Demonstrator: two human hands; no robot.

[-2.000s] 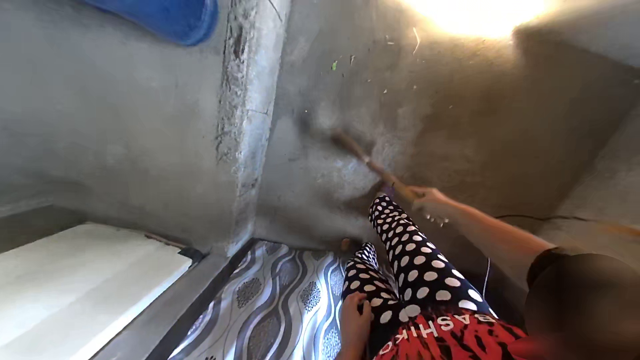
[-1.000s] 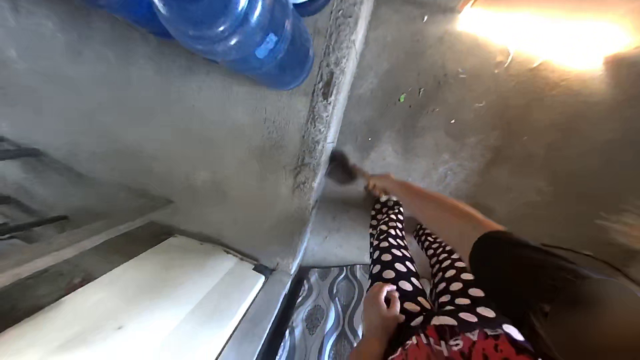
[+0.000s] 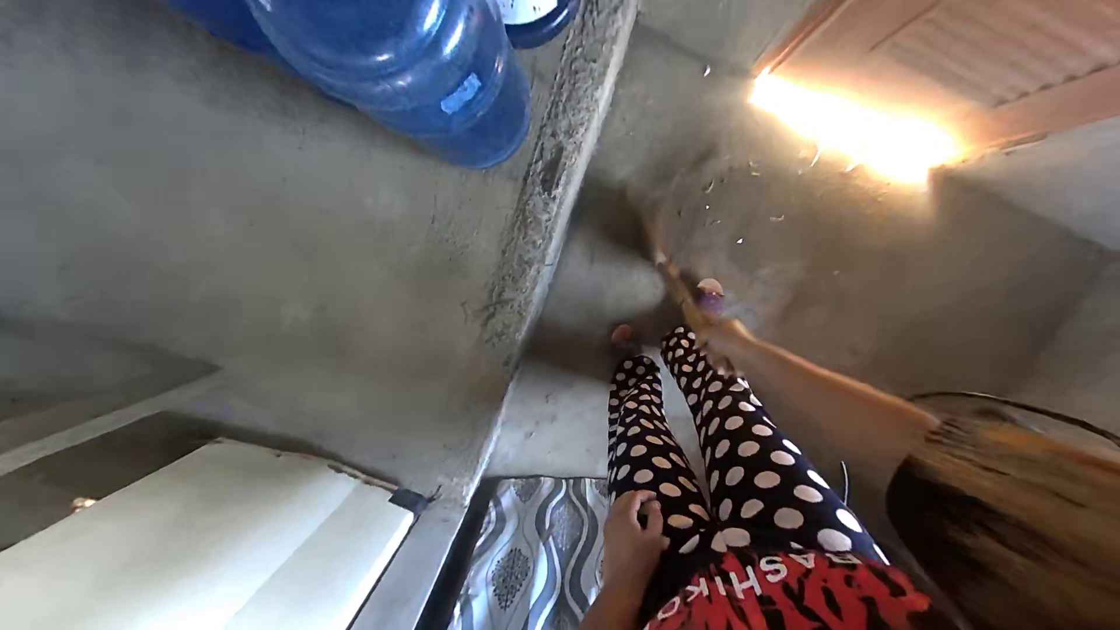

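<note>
My right hand (image 3: 722,337) grips the handle of a broom (image 3: 678,280), whose far end is blurred over the grey concrete floor beside a raised concrete ledge. Small scraps of debris (image 3: 739,240) lie on the floor beyond it. My left hand (image 3: 636,525) rests by the thigh of my polka-dot trousers (image 3: 761,464), fingers curled, with no object visible in it. Both feet stand on the floor near the broom, partly in shadow.
Blue plastic water jugs (image 3: 420,79) stand at the upper left, past the rough concrete ledge (image 3: 547,192). A white panel (image 3: 201,534) is at the lower left, and a grey patterned sheet (image 3: 534,551) lies below. Bright light enters under a reddish door (image 3: 989,61).
The broom has swung from close against the ledge to out over the floor ahead of my feet. The view has shifted, showing more of the door. My left hand stays near my thigh.
</note>
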